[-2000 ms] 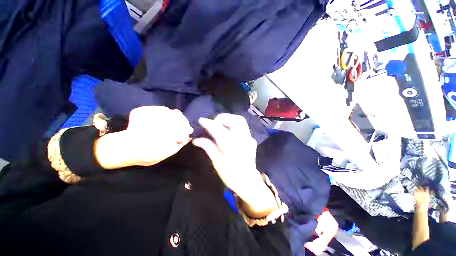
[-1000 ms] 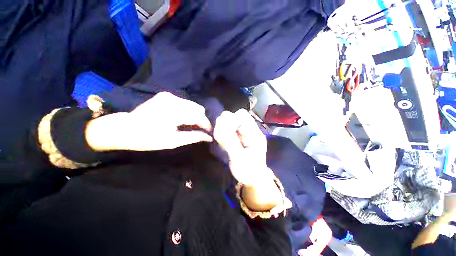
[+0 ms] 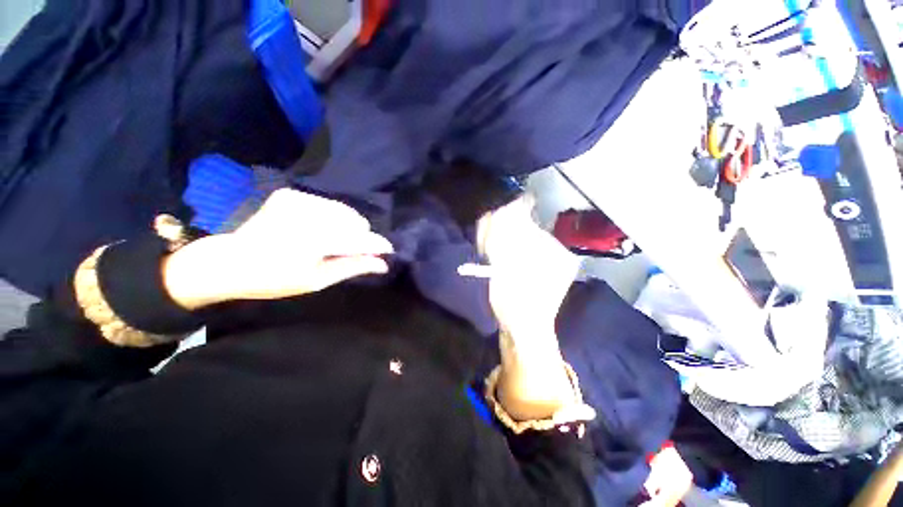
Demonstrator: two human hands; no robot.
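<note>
A navy garment piece (image 3: 446, 265) lies over the lap, with its upper part between my hands. My left hand (image 3: 282, 248) is at its left, thumb and fingertips close together at the cloth's edge, seemingly pinching it. My right hand (image 3: 533, 267) is raised at its right, the thumb pointing left and apart from the curled fingers. Overexposure hides whether the right fingers hold anything. No tool shows clearly in either hand.
Navy garment piles (image 3: 495, 89) lie ahead and at left, beside blue basket parts (image 3: 220, 190). At right, a white table (image 3: 653, 149) holds orange-red and yellow scissors (image 3: 733, 156) and a sewing machine (image 3: 850, 218). A dark red pouch (image 3: 591, 232) sits below its edge. Another person's hand (image 3: 669, 477) shows lower right.
My hands were close together at the cloth. My right hand has moved right and up, and its thumb has separated from the fingers. My left hand has shifted slightly left. The view has shifted.
</note>
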